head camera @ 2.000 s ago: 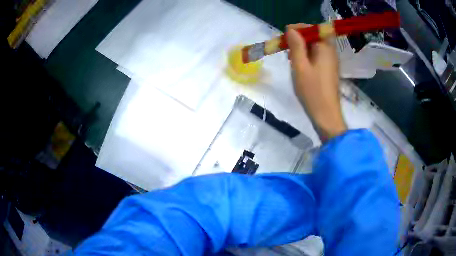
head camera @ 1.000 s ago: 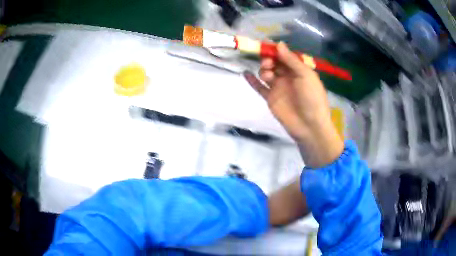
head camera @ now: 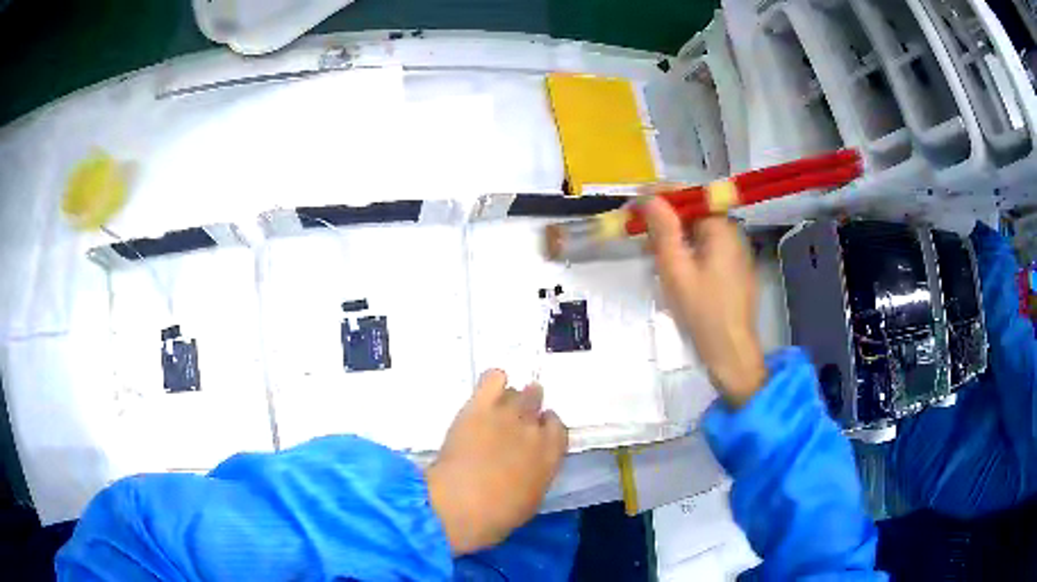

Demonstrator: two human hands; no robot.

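Note:
Three white top covers lie in a row, inner sides up: left, middle and right. Each has a black patch, such as the right one, and a black strip at its far end. My right hand is shut on the red-handled brush, above the right cover's far end. The brush tip is blurred and points left; contact cannot be told. My left hand is over the near edge of the right cover, fingers slightly apart, holding nothing visible. The yellow dish is at the far left.
A yellow block lies behind the right cover. White ribbed stacked housings are at the upper right. An open projector unit stands at the right, beside another person's blue sleeve. White paper lies behind the covers.
The view has swung right, bringing all three covers, the stack and the unit into sight. My left hand, hidden before, now shows over the right cover. The brush is lower, over that cover.

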